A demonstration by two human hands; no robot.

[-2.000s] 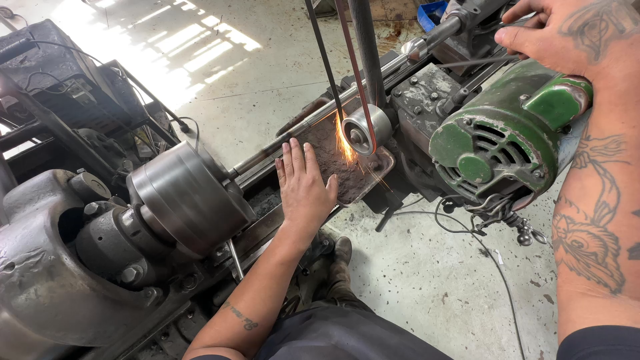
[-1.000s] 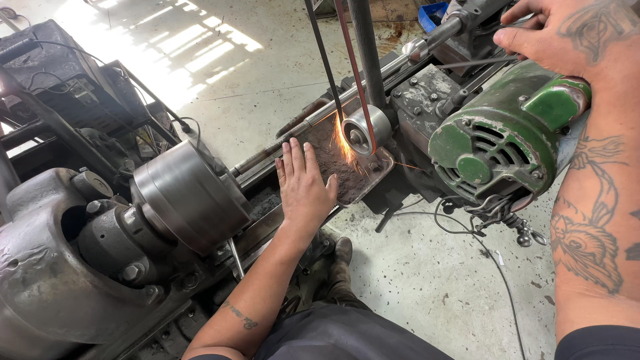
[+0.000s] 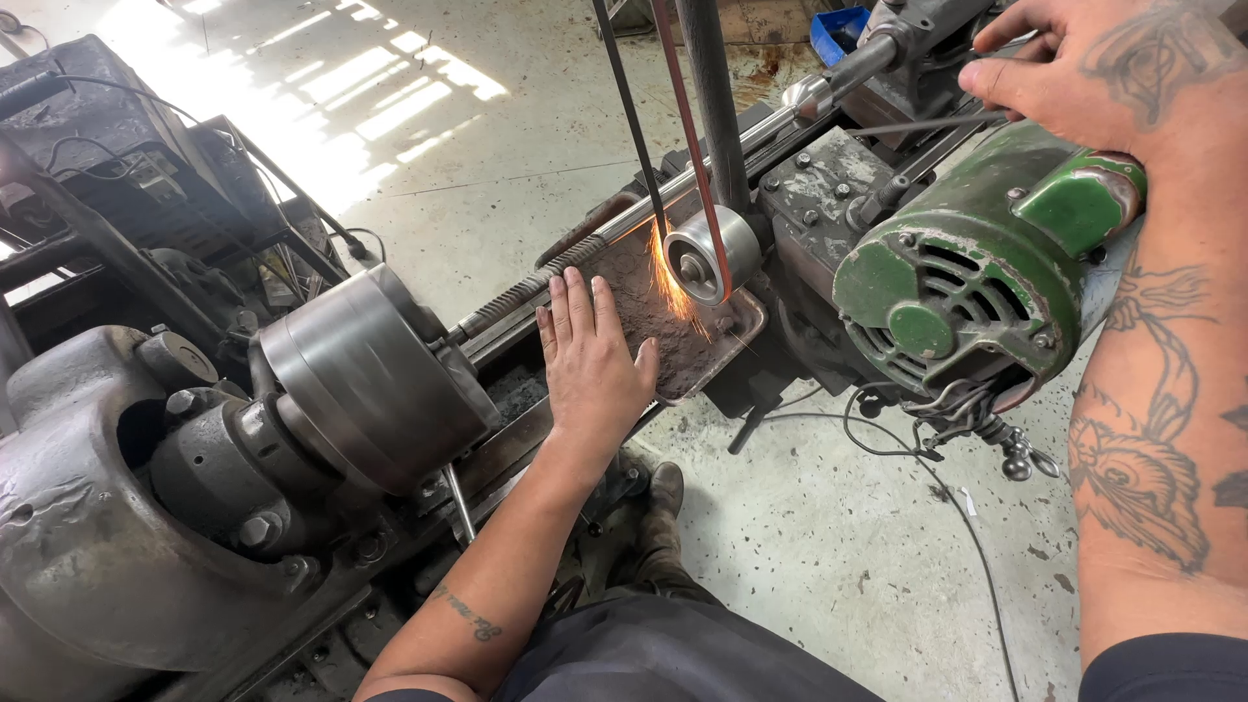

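My left hand (image 3: 593, 361) is held flat, palm down and fingers extended, beside the metal tray of dark grit (image 3: 673, 375); whether it touches anything beneath is hidden. Just past its fingertips runs a long steel shaft (image 3: 624, 222) from the lathe chuck (image 3: 375, 375). Orange sparks fly where the abrasive belt (image 3: 694, 146) passes round a metal contact wheel (image 3: 715, 255). My right hand (image 3: 1092, 73) is above the green electric motor (image 3: 960, 283), its fingers partly curled near a thin rod (image 3: 921, 126). Whether those fingers touch the rod, I cannot tell.
The lathe headstock (image 3: 88, 517) fills the lower left. A machine on a frame (image 3: 107, 146) stands at the upper left. Beneath the motor, a cable (image 3: 960, 507) trails over the concrete floor (image 3: 829, 546). A blue bin (image 3: 838, 35) lies at the top.
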